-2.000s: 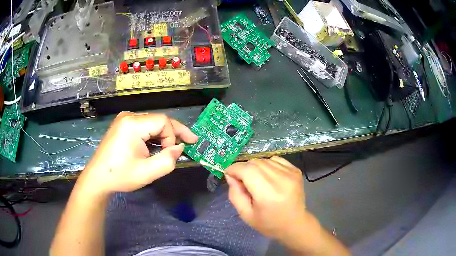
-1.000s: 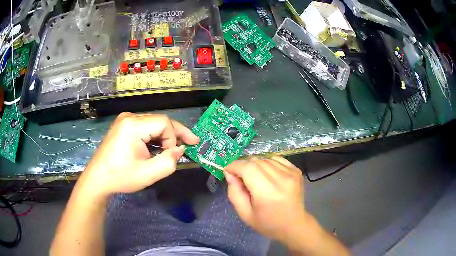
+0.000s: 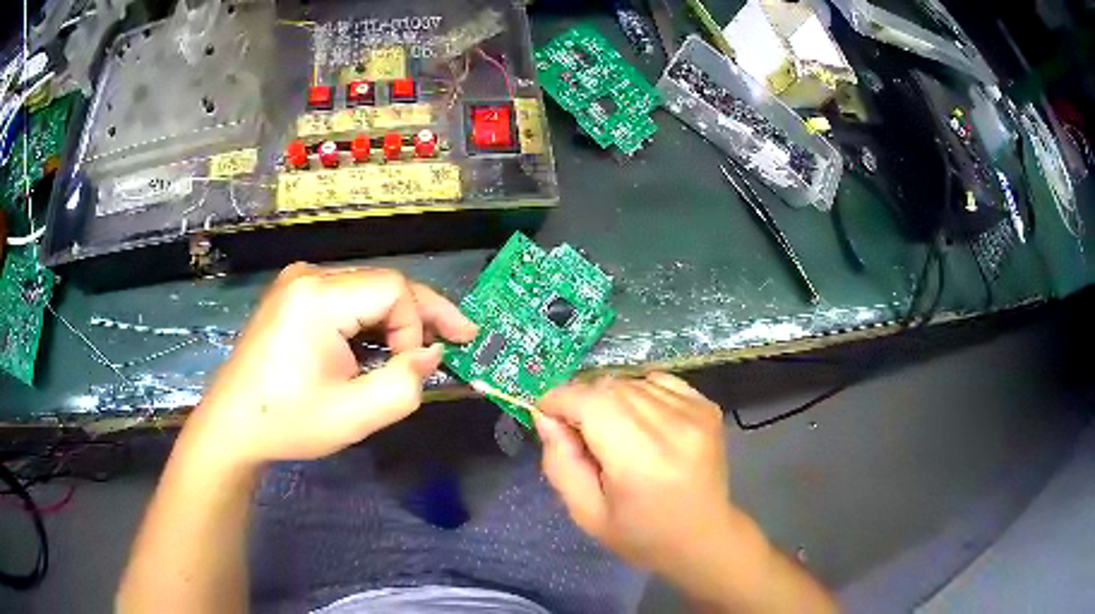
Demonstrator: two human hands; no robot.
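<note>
A green circuit board with two black chips is held at the front edge of the bench, chip side towards me. My left hand pinches its left corner between thumb and fingers. My right hand holds a thin pale stick between thumb and index finger. The stick's tip rests at or just over the lower left part of the board. Whether the tip touches is too small to tell.
The test fixture with red buttons stands behind my left hand. Another green board, a clear component box, slim dark tweezers and an open carton lie behind and right. More boards are far left.
The stick's tip has shifted slightly left along the board, and my right hand has moved slightly with it. The left hand keeps its hold on the board.
</note>
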